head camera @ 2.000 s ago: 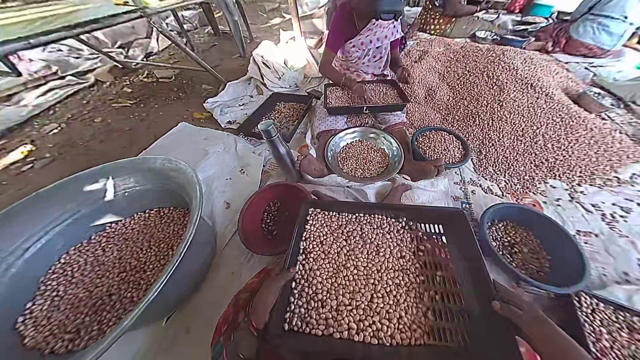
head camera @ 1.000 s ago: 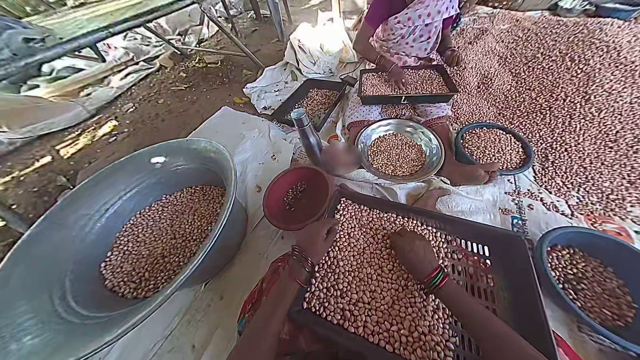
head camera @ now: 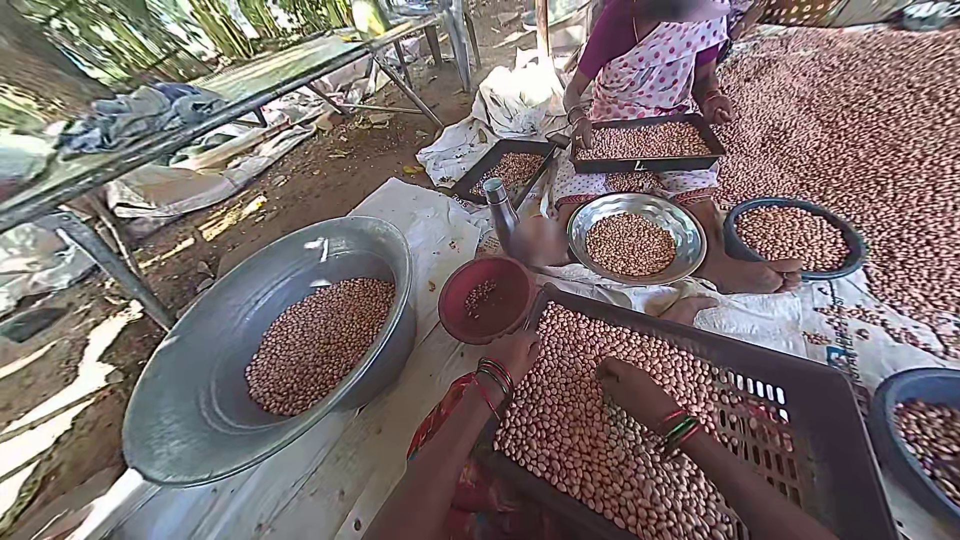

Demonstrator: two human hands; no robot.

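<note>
A dark slotted plastic crate (head camera: 817, 405) lies in front of me, much of its floor covered by pinkish-brown nuts or seeds (head camera: 570, 420). My left hand (head camera: 516, 354) is at the crate's upper left corner, beside a red bowl (head camera: 459, 300) with a few nuts in it; whether it holds anything is hidden. Over the middle of the nuts, my right hand (head camera: 634, 390) reaches down with its fingers bent among them; what they grip does not show. Bangles circle both wrists. Left of the crate stands a large grey metal tub (head camera: 195, 375) partly filled with the same nuts.
A person sits opposite, hands at a black tray (head camera: 645, 163) of nuts. Between us are a steel basin (head camera: 694, 247), a metal bottle (head camera: 501, 211) and a blue tub (head camera: 855, 251). Another blue tub (head camera: 885, 442) is at right. A large nut heap (head camera: 847, 135) spreads behind; a metal-framed table (head camera: 247, 112) stands left.
Two seconds ago my hands were at the crate's two sides. By one second ago my right hand was on the nuts and my left near the red bowl; both remain about there.
</note>
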